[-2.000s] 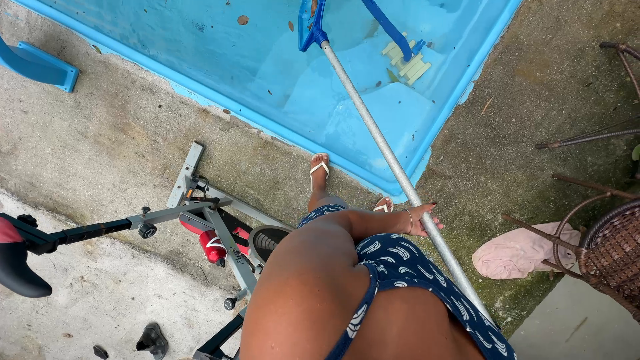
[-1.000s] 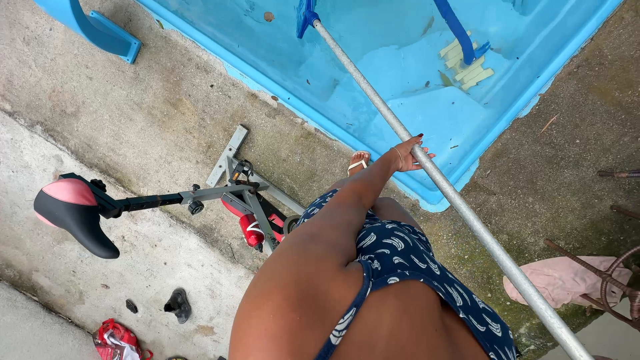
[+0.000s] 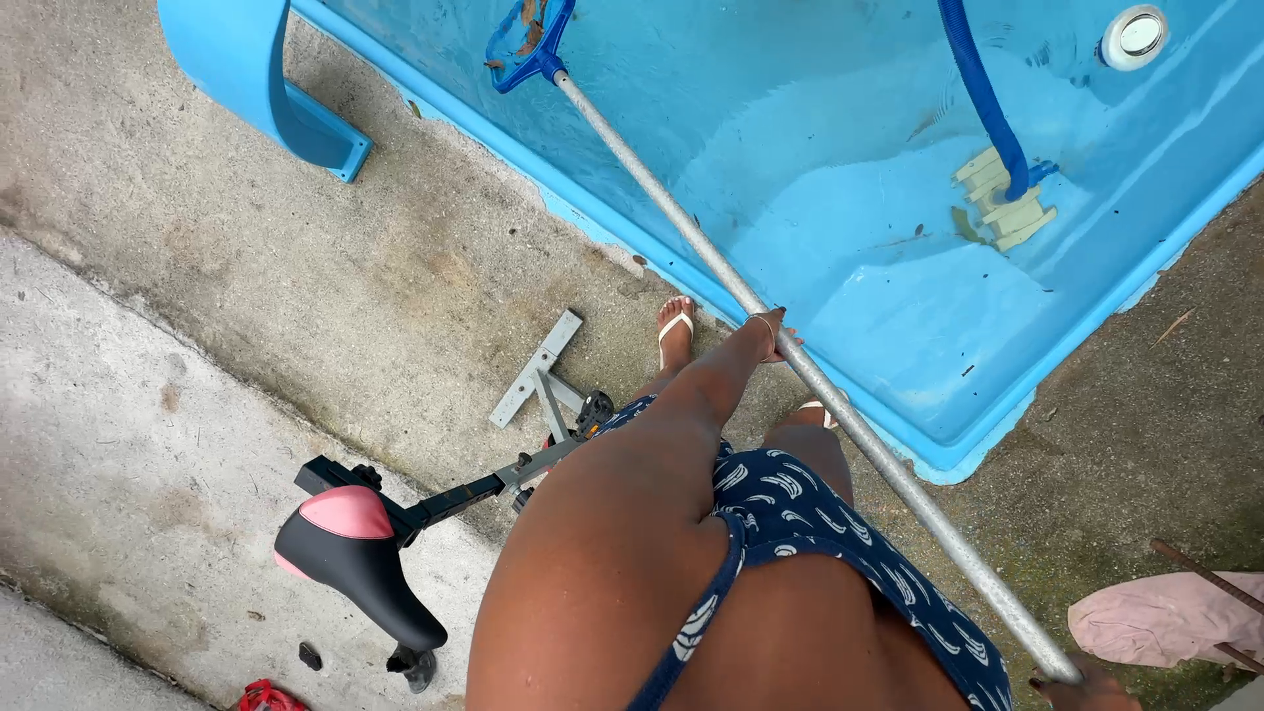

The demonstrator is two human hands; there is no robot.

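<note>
A long metal pole [image 3: 913, 499] runs diagonally from lower right to upper left, ending in a blue-framed skimmer net [image 3: 531, 44] that holds brown leaves. My left hand [image 3: 775, 336] is closed around the middle of the pole, over the pool's near rim. Near the bottom right corner, my right hand [image 3: 1081, 686] grips the pole's lower end, partly cut off by the frame. The net is over the water of the blue pool [image 3: 928, 454], close to its left rim.
A blue hose [image 3: 978, 89] leads to a pool vacuum head [image 3: 1005, 202] underwater. A blue slide [image 3: 232, 79] is at upper left. An exercise bike with a black and pink saddle [image 3: 346, 553] stands beside my left leg. Pink cloth [image 3: 1160, 617] lies right.
The net has moved left towards the pool's rim, and leaves now show in it. My right hand has come into view on the pole's lower end. My left hand stays on the pole.
</note>
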